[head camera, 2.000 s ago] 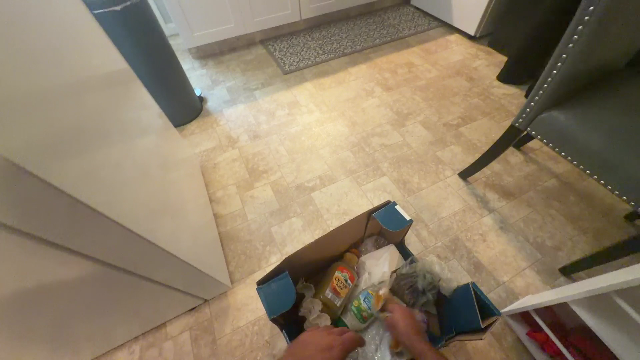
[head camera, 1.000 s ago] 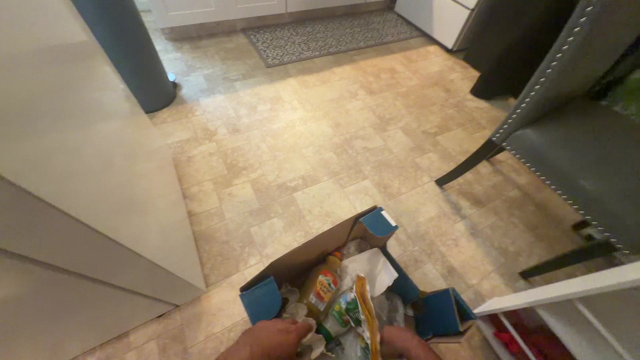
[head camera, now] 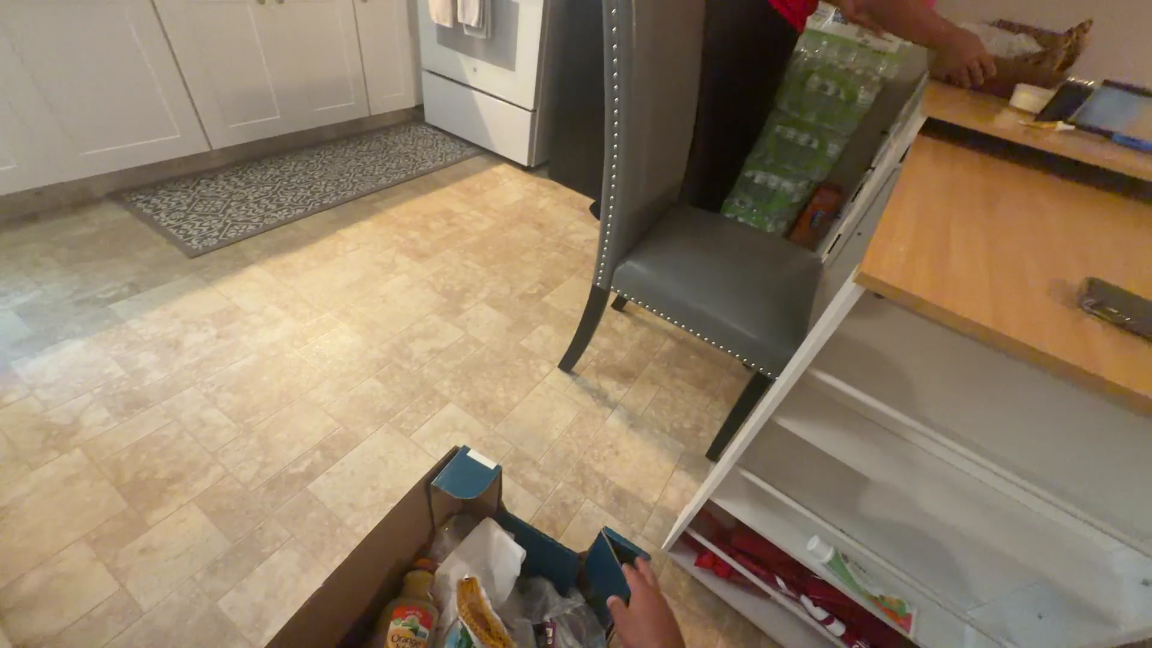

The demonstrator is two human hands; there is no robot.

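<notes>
A brown and blue cardboard box (head camera: 360, 562) lies at the bottom centre. Inside are an orange juice bottle (head camera: 412, 612), a crumpled white wrapper (head camera: 481, 562), a yellow and white food package (head camera: 481, 616) and clear plastic packaging (head camera: 567, 616). My right hand (head camera: 646, 607) rests with its fingers against the box's blue right corner; its grip is partly cut off by the frame's lower edge. My left hand is out of the frame.
A grey studded chair (head camera: 720, 279) stands beyond the box. White shelves (head camera: 810, 423) under a wooden top (head camera: 1017, 261) are at right. Another person's hand (head camera: 963, 58) is at the top right, beside packed green bottles (head camera: 801, 126). A patterned rug (head camera: 297, 184) lies by white cabinets.
The view has swung to the right. My left hand has gone out of view, and my right hand has moved from the box's contents to its corner.
</notes>
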